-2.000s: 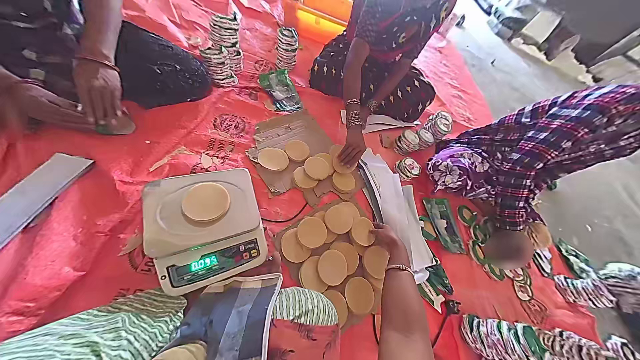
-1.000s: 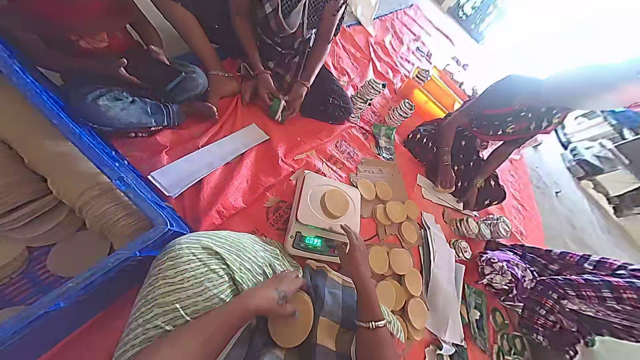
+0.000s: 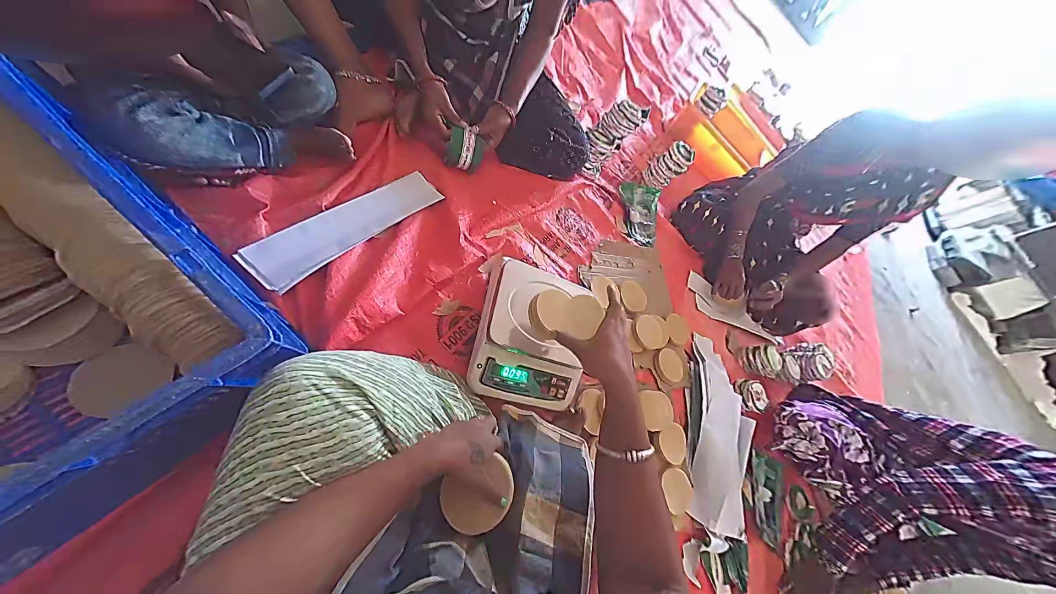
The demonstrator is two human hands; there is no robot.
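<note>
In my lap, my left hand [image 3: 474, 454] grips round flat tan discs [image 3: 472, 510] that look like a short stack. Over the right part of a white digital scale [image 3: 513, 289], my right hand [image 3: 601, 334] holds a tan disc [image 3: 584, 317] between thumb and fingers. Beside that disc, a stack of discs [image 3: 547, 312] rests on the scale's plate. The scale's green display is lit. Several more stacks of tan discs [image 3: 656, 410] lie on cardboard just right of the scale, partly behind my right forearm.
A blue plastic crate [image 3: 198, 256] full of discs stands at the left. White paper strips [image 3: 342, 231] and paper sheets [image 3: 718, 445] lie on the red sheet [image 3: 388, 305]. Co-workers sit around; one holds a green-and-white banded stack [image 3: 464, 148]. An orange bin [image 3: 722, 128] stands at the back.
My right hand has moved from the scale's edge to over its plate, where it now holds a disc. My left hand stays at the lap with its discs. The view swung left after the oldest frame.
</note>
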